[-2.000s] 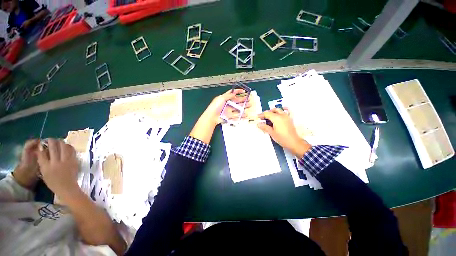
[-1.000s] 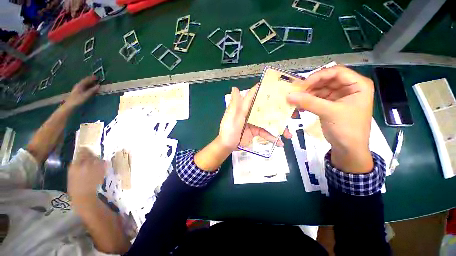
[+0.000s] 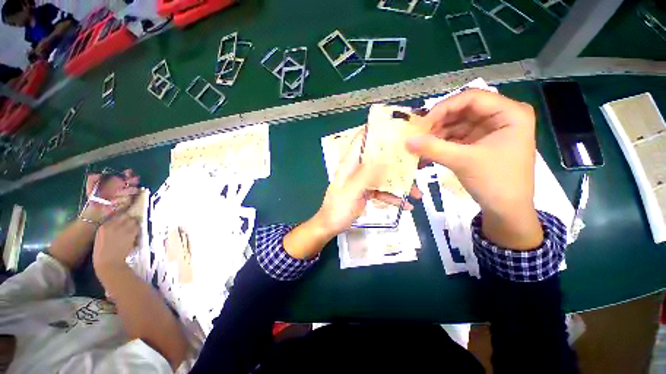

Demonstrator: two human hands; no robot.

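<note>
My left hand (image 3: 337, 203) holds a phone middle frame (image 3: 387, 219) upright and tilted, above the bench in front of me. A tan die-cut adhesive piece (image 3: 388, 150) lies over the upper part of the frame. My right hand (image 3: 485, 150) pinches the adhesive piece at its upper right edge between thumb and fingers. Whether the piece is stuck down cannot be told. An adhesive sheet (image 3: 376, 252) lies on the bench below, partly hidden by the left hand and the frame.
Waste liners (image 3: 544, 193), a smartphone (image 3: 572, 124), a white slim tool (image 3: 582, 196) and a spare sheet stack (image 3: 642, 157) lie right. Liner scraps (image 3: 197, 219) and a neighbour's hands (image 3: 117, 226) are left. Frames lie on the belt behind a metal rail (image 3: 292, 106).
Since one second ago, my hands have barely moved and still hold the frame and piece. The neighbour's reaching hand has come back from the belt. The belt's frames have shifted left in view.
</note>
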